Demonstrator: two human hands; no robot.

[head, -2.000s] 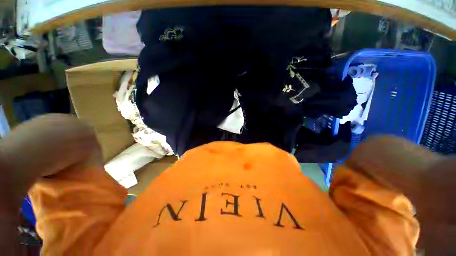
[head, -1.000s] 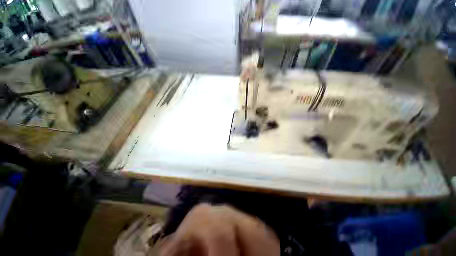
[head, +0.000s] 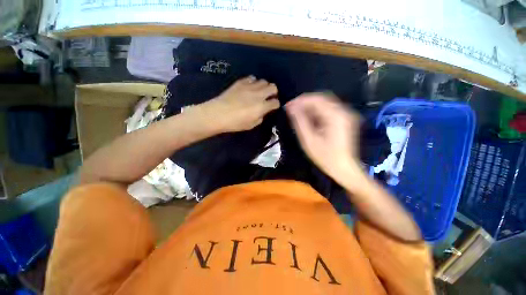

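A dark garment bundle [head: 230, 155] with cream embroidery [head: 215, 66] lies across my lap below the table edge. My left hand [head: 247, 103] is on the dark cloth with bent fingers. My right hand [head: 320, 124] is just to its right, above the cloth, blurred, with fingers curled and fingertips near those of my left hand. Whether either hand pinches cloth or something small cannot be told. A white patch [head: 269, 153] shows in the cloth below my hands.
The white table [head: 230, 14] with ruler marks and a wooden edge crosses the top. A cardboard carton [head: 101, 115] with crumpled cream pieces [head: 164, 181] stands left. A blue plastic basket [head: 435, 155] holding white patterned pieces [head: 398, 141] stands right. A small wooden frame [head: 466, 253] lies at lower right.
The view has swung from the sewing machine down to my lap. Both hands are now together over the dark cloth; a second ago one blurred hand was at the bottom edge.
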